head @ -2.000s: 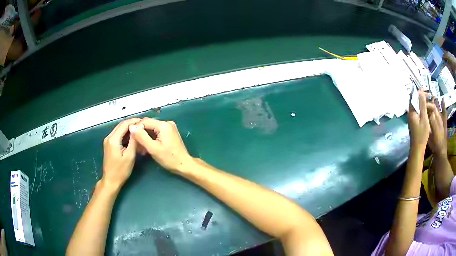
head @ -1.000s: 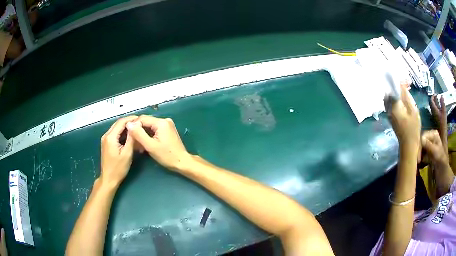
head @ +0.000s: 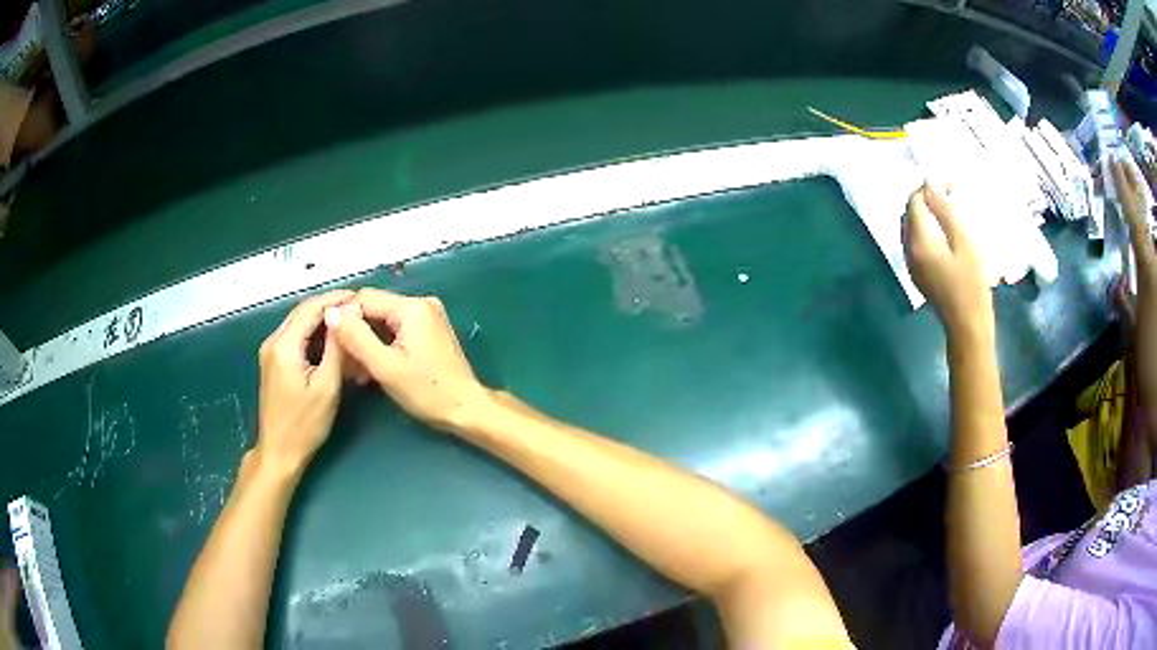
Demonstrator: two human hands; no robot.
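Observation:
My left hand point(head: 298, 375) and my right hand point(head: 412, 356) rest together on the green bench point(head: 609, 432), at the left of centre near the white edge strip. Their fingertips touch each other. No object shows in or between them; the inner side of the fingers is partly hidden. A slim white product box point(head: 42, 578) lies at the far left edge of the bench, cut off by the picture's bottom, with part of another person's hand beside it.
White edge strip point(head: 508, 211) runs beside the dark green belt. A dark scrap point(head: 524, 547) lies on the bench. At right, another person's arm point(head: 983, 483) reaches over white papers or bags point(head: 888, 216); a yellow strip point(head: 856, 128) and white boxes point(head: 1056, 165) lie there.
The white box at far left has shifted down and left. The neighbouring person's near hand has moved left over the white pile. My hands have barely moved.

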